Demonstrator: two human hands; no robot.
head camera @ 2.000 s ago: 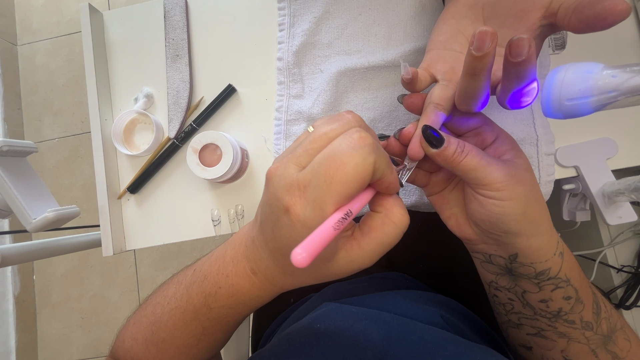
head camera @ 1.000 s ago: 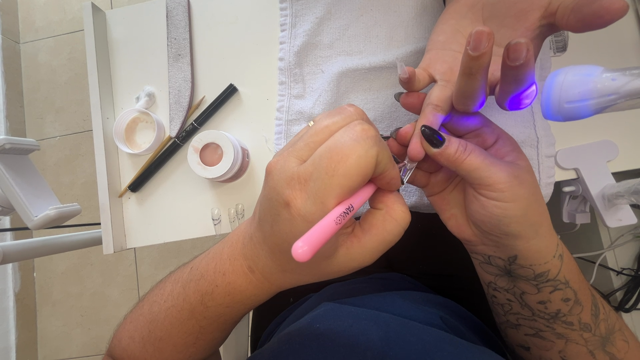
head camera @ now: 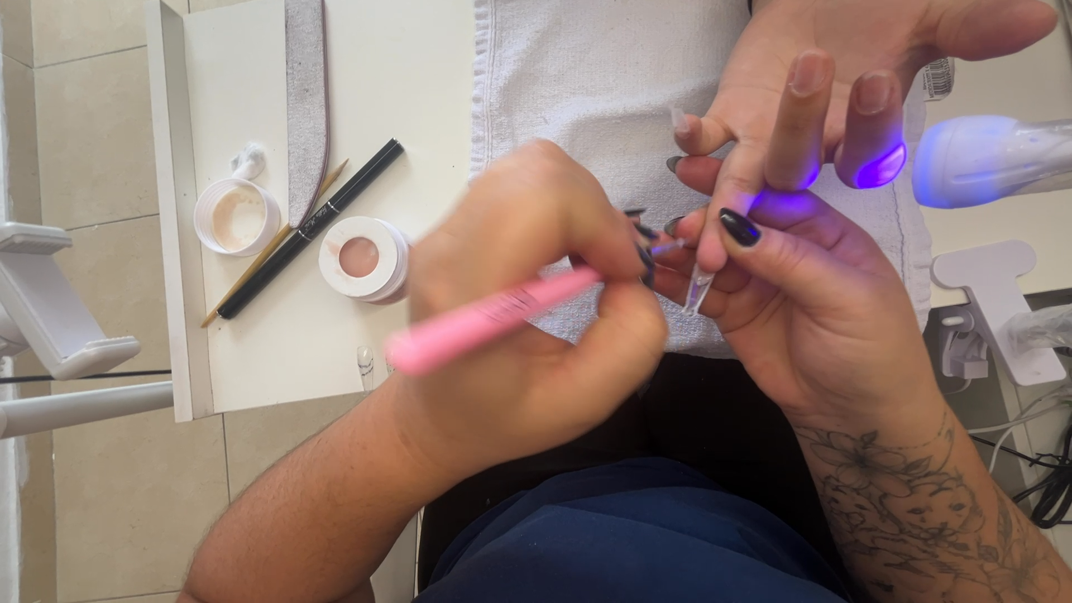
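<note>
My left hand (head camera: 523,239), blurred, holds a pink-handled brush (head camera: 494,322); its tip end is near the fingers of my right hand, left of a clear nail tip (head camera: 697,289). That tip is on a finger (head camera: 739,180) of another person's hand, which lies palm up. My right hand (head camera: 808,293), with dark nails and a tattooed forearm, grips this finger, its thumb on top. Another clear tip (head camera: 678,123) is on that person's little finger. A lamp (head camera: 963,163) casts violet light on the bent fingers and my right hand.
A white towel (head camera: 603,75) lies under the hands. On the white table at left are a grey nail file (head camera: 305,109), a black pen-like tool (head camera: 310,230), a thin gold stick (head camera: 212,312), an open jar (head camera: 365,258) and a shallow lid (head camera: 237,216). A white clamp (head camera: 1001,310) stands right.
My left hand has drawn the brush away from the clear nail tip, and its pink handle lies flatter across the hand. My right hand keeps its grip on the finger.
</note>
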